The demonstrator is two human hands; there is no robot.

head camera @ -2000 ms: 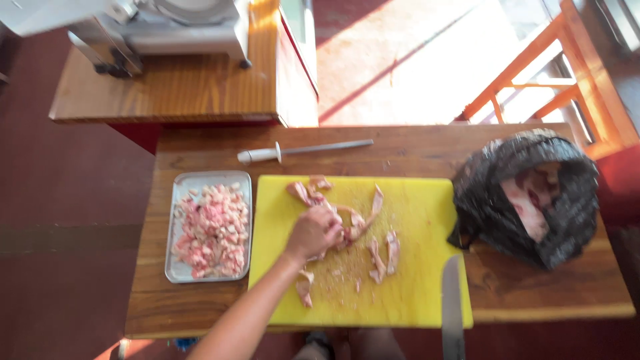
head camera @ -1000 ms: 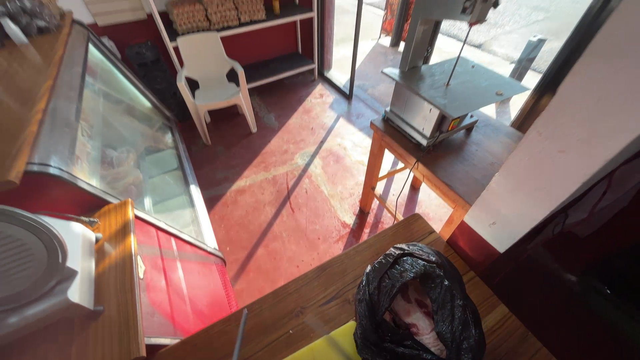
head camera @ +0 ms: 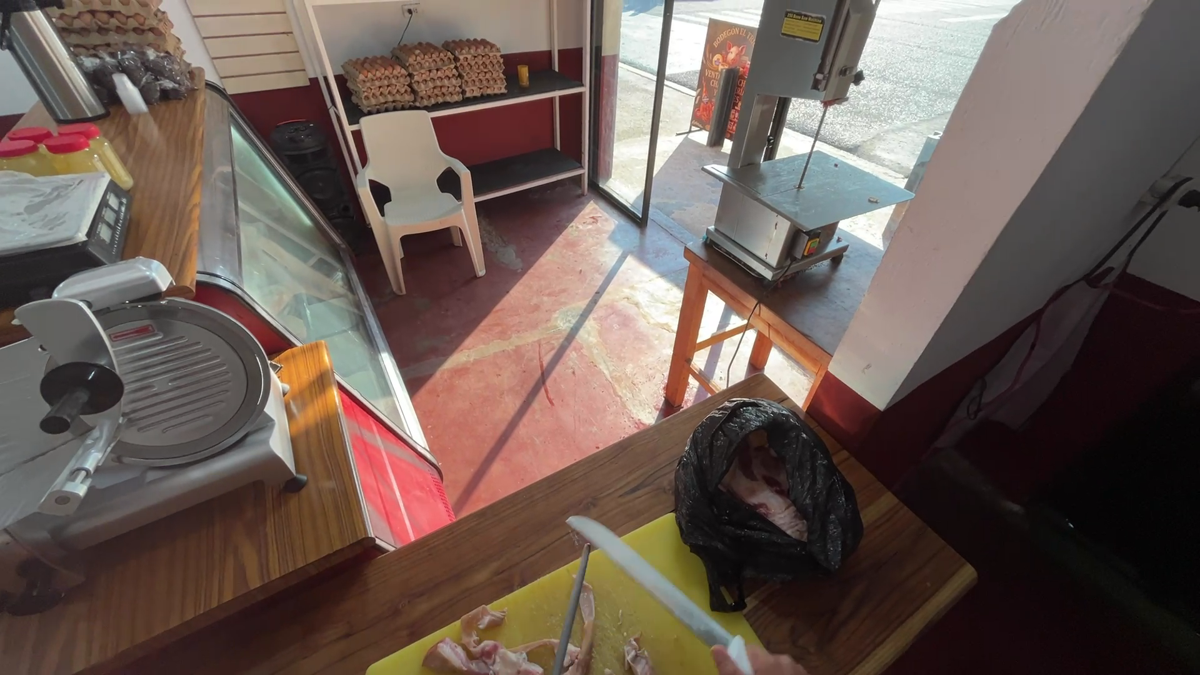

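Note:
At the bottom edge, my right hand point(head camera: 757, 662) is closed on the white handle of a butcher's knife point(head camera: 656, 586), whose blade points up and left over the yellow cutting board point(head camera: 525, 605). Close to the blade's tip stands the rod of a sharpening steel point(head camera: 571, 609), slanting up from the bottom edge; its handle and my left hand are out of frame. Raw meat strips point(head camera: 483, 647) lie on the board around the rod. A black plastic bag point(head camera: 698, 497) with raw meat point(head camera: 764, 497) inside sits against the board's right end.
A meat slicer point(head camera: 178, 384) stands on the left counter beside a glass display case point(head camera: 291, 244). Beyond the wooden table point(head camera: 450, 534) are a white plastic chair point(head camera: 412, 178), a shelf with egg trays point(head camera: 431, 70) and a band saw point(head camera: 787, 187) on a stand.
The view has swung up toward the room. Two seconds ago the steel lay on the table and the knife on the board's right edge; now the steel is raised and the knife is in my right hand.

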